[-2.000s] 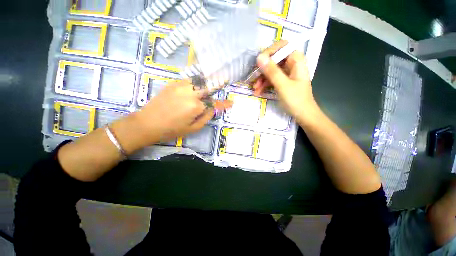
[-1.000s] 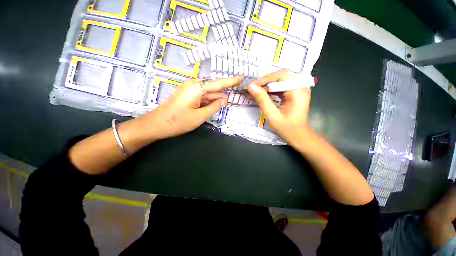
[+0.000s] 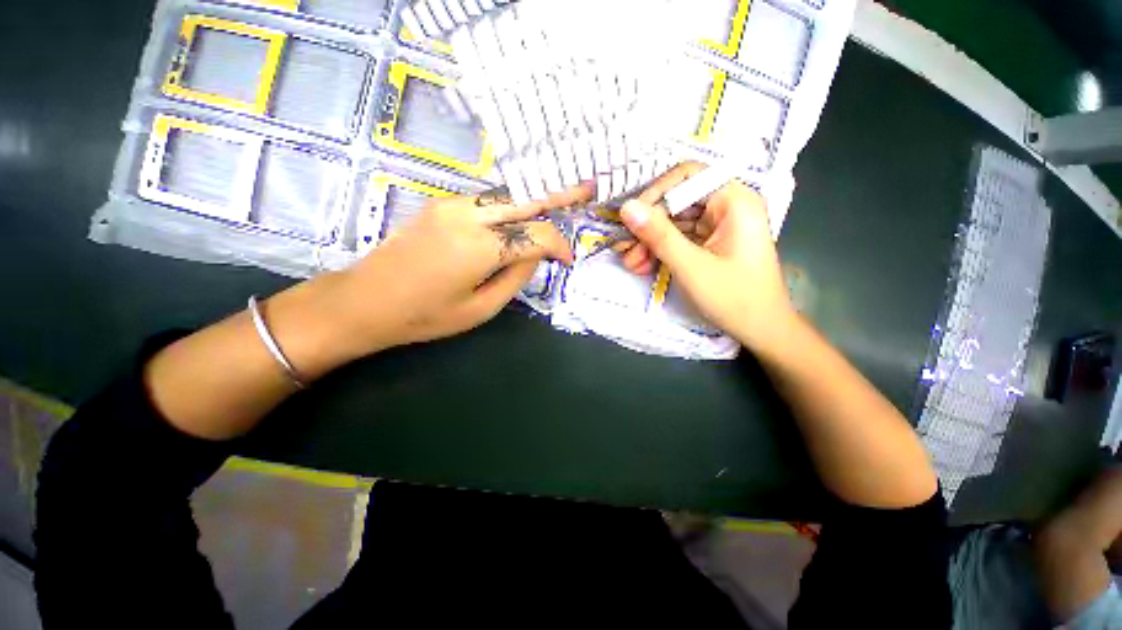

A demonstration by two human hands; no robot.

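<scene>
My left hand (image 3: 461,265) is at the near edge of the sticker sheet (image 3: 554,99), holding it with its fingers above the tray. The sheet has rows of small white strips and is partly washed out by glare. My right hand (image 3: 714,252) grips white-handled tweezers (image 3: 698,186) beside my left fingertips; the tip is too small to make out. The blister tray (image 3: 322,255) holds yellow-edged framed parts (image 3: 223,64) in rectangular pockets. One framed part (image 3: 599,277) lies just below my fingertips, partly hidden by them.
Spare sticker sheets (image 3: 984,320) lie flat on the dark green mat (image 3: 406,425) at the right. A small dark box (image 3: 1083,367) is further right. A pale metal rail (image 3: 941,55) runs along the upper right. Another person's arm (image 3: 1083,542) shows at the lower right.
The tray sits closer to the far side than two seconds ago. The sheet has shifted and turned above the tray. The tweezers, nearly level one second ago, now slant upward to the right.
</scene>
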